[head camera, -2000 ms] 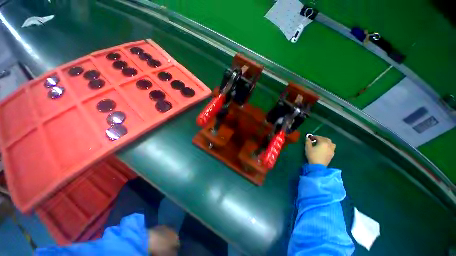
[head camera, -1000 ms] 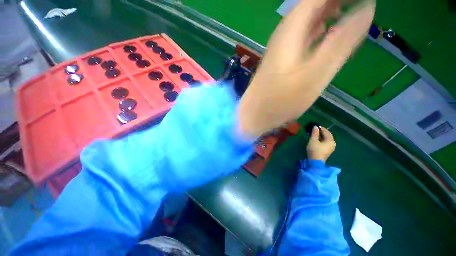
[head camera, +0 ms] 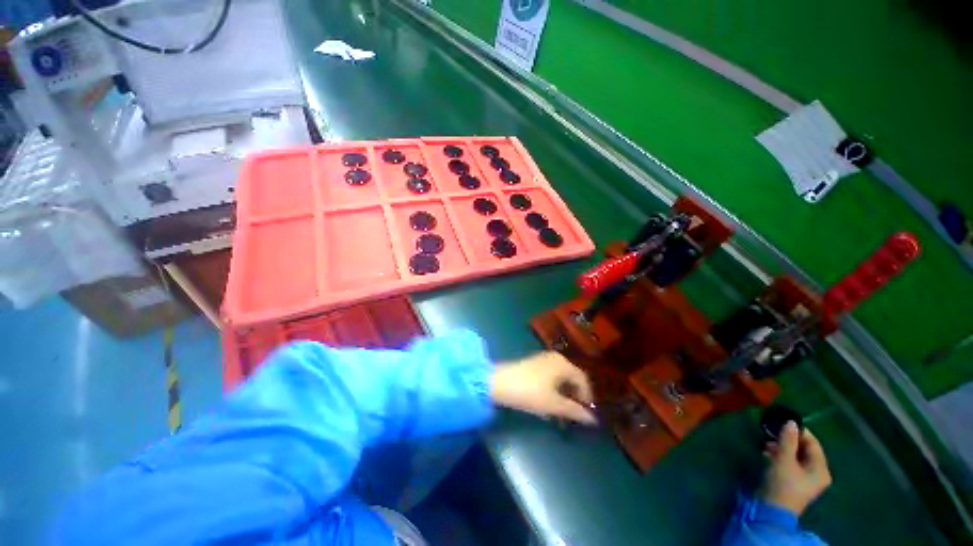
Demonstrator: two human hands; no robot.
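The reddish-brown press fixture (head camera: 662, 331) stands on the dark-green bench. Its left clamp handle (head camera: 610, 273) is red and lies down toward me. Its right clamp handle (head camera: 873, 279) is swung up and away. My left hand (head camera: 544, 386) is at the fixture's front edge, fingers bent and blurred; whether they hold anything is unclear. My right hand (head camera: 796, 469) pinches a round black part (head camera: 782, 423) to the right of the fixture. The salmon-red compartment tray (head camera: 355, 252) lies left of the fixture, with black discs in several pockets.
More red trays (head camera: 352, 325) are stacked below the tray. White equipment (head camera: 219, 117) stands at the left. A white scrap (head camera: 345, 50) lies at the bench's far end. A green panel (head camera: 683, 107) with clipped papers (head camera: 813, 149) runs behind the bench.
The view has swung left. My left hand has come down from above the clamps to the fixture's front edge. The right clamp handle, down two seconds ago, is now up.
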